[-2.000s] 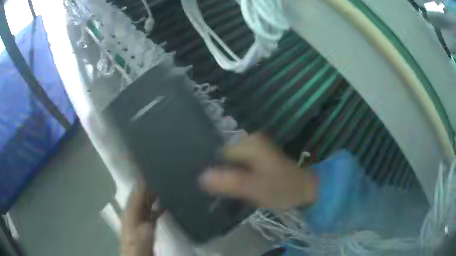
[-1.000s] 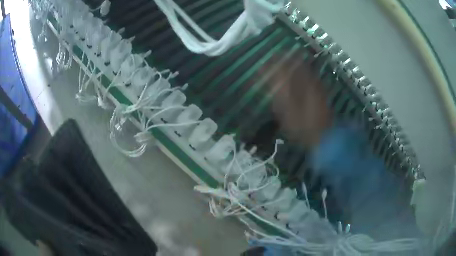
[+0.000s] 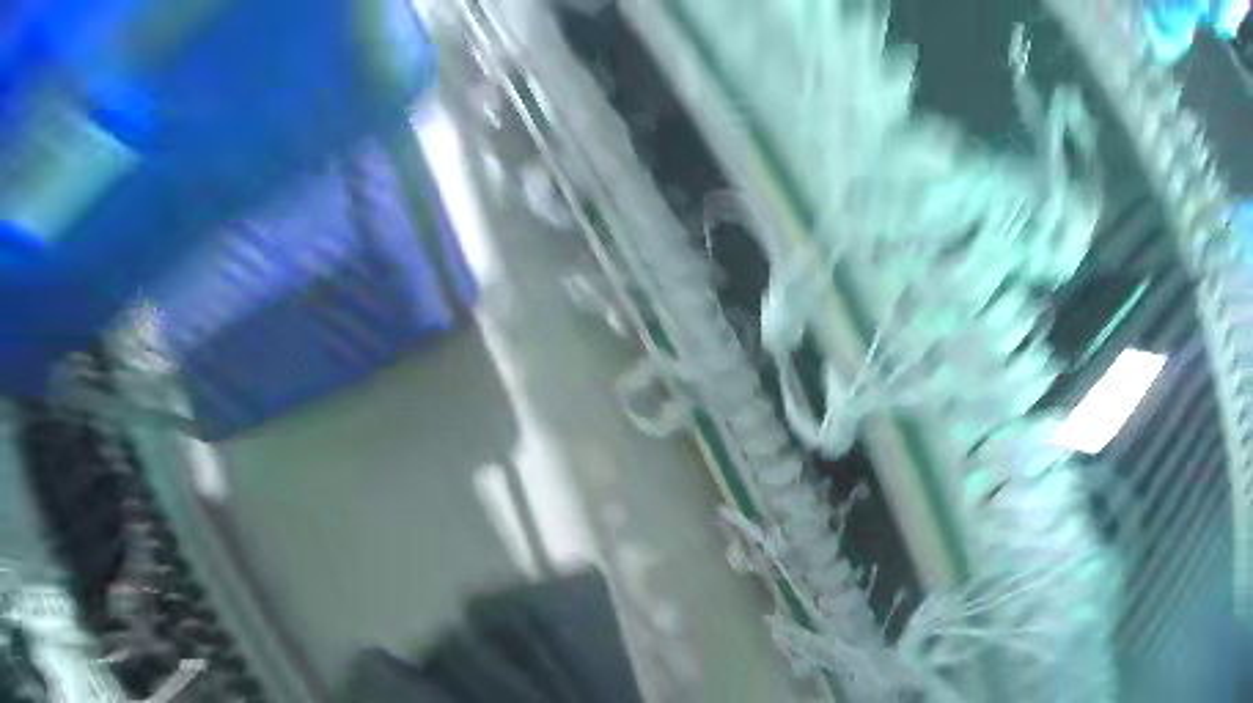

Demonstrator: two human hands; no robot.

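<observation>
A dark, ridged stack of flat slabs [image 3: 529, 639] shows at the bottom centre, cut off by the picture's edge. It looks like phones, but blur hides the detail. My left hand does not show; whatever supports the stack is out of view. My right hand does not show either. Only a blurred blue patch, perhaps my sleeve, is at the lower right corner. A bright white rectangle [image 3: 1116, 398] lies over the dark rack slots [image 3: 1168, 481] at the right.
Rows of white chargers [image 3: 749, 412] and tangled white cables [image 3: 962, 275] run diagonally along the charging rack's tiers. Blue bins [image 3: 316, 302] stand at the upper left, beside pale floor [image 3: 371, 508]. A dark, cluttered area lies at the far left.
The view has swung, showing more blue bins and floor. The dark stack now appears lower and nearer the centre. My right hand has left the picture. The white rectangle has come into view.
</observation>
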